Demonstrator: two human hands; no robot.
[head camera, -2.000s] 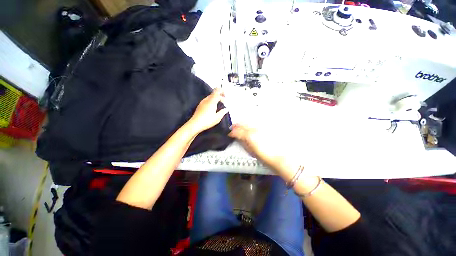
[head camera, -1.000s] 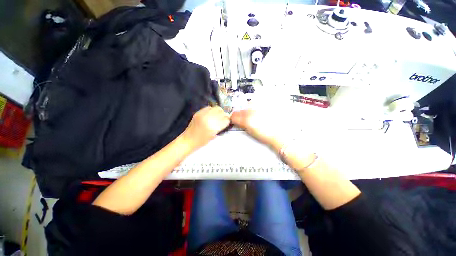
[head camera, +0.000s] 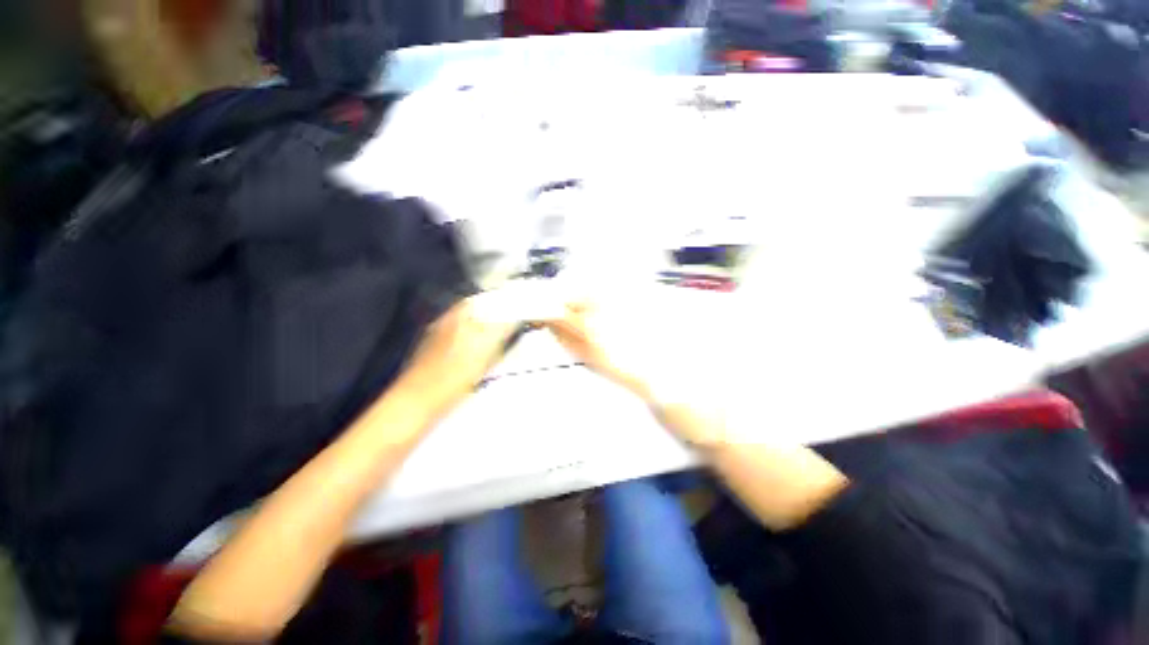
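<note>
The frame is blurred and overexposed. A black garment (head camera: 252, 290) lies heaped on the left of the white machine table (head camera: 529, 466), its right side reaching toward my left hand. My left hand (head camera: 464, 340) is at the garment's edge, below the needle area (head camera: 544, 252). My right hand (head camera: 590, 335) is just to its right, fingertips close to the left hand's. A small dark bit shows between the hands. The fingertips are too blurred to tell the grip of either hand.
The white machine head washes into the table. A dark and red item (head camera: 706, 271) lies under its arm. Black cloth (head camera: 1027, 252) is at the table's right end. More black cloth (head camera: 958, 529) lies over a red crate edge (head camera: 1008, 413) right of my lap.
The view has shifted and blurred, showing more of the background. The hands came together near the needle area and remain close. The garment still lies at the left.
</note>
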